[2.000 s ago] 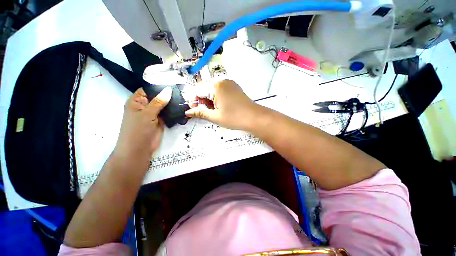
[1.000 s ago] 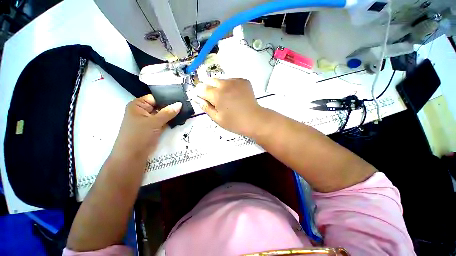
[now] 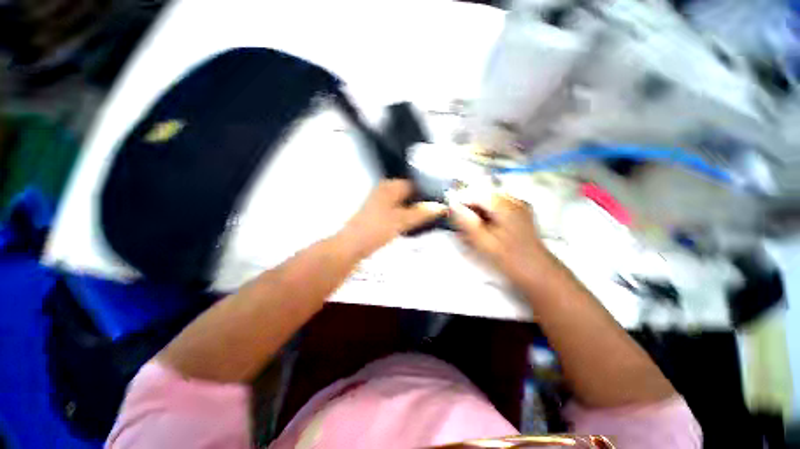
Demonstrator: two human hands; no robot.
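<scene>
The view is blurred. The black half-moon bag body [image 3: 197, 167] lies on the left of the table, with a small yellow-gold label [image 3: 164, 131] on it. A black strap [image 3: 392, 156] runs from the bag's top to the needle area of the white sewing machine [image 3: 561, 79]. My left hand [image 3: 386, 217] grips the strap just in front of the presser foot area. My right hand [image 3: 504, 226] is close beside it, its fingers at the strap's right edge near the needle area; blur hides whether they pinch it.
A blue hose [image 3: 632, 151] curves over the machine area. A pink-red tool [image 3: 606, 203] lies right of my right hand. Black snips [image 3: 651, 288] lie farther right, near a black rectangular object [image 3: 756, 288]. Blue material [image 3: 114, 302] is below the table at left.
The camera view has turned and shifted, so the bag and machine appear moved and tilted. The picture has blurred. Both hands remain near the needle, my left still on the strap.
</scene>
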